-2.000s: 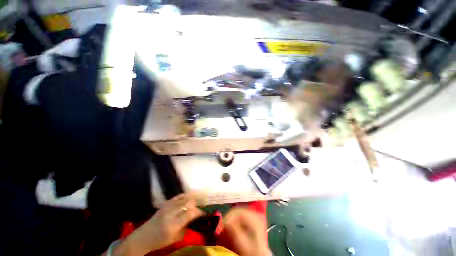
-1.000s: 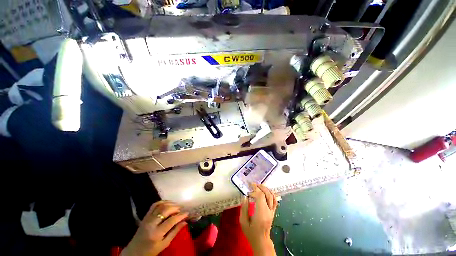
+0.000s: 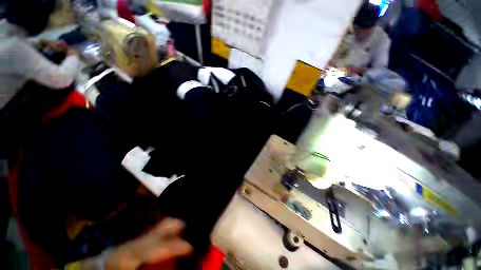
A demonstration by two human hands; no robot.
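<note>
A large heap of black garments (image 3: 211,132) with white bands lies left of the coverstitch machine (image 3: 369,153). The pale machine bed (image 3: 263,198) shows at centre right, with the black slotted attachment (image 3: 333,211) on it. My left hand (image 3: 153,245) is blurred at the lower edge, in front of the dark cloth; whether it touches the cloth I cannot tell. Its fingers are apart and no held thing shows. My right hand is not in view. The smartphone is not in view.
A tan sewing machine (image 3: 129,47) stands at upper left, with a person in a white top (image 3: 31,68) beside it. A white post (image 3: 295,31) with yellow bands rises behind the heap. Another person (image 3: 369,45) sits at upper right. Red cloth (image 3: 213,258) shows below.
The view has swung left, so the machine now sits at the right. My left hand has lifted off the table's front edge toward the heap. My right hand and the phone have left view.
</note>
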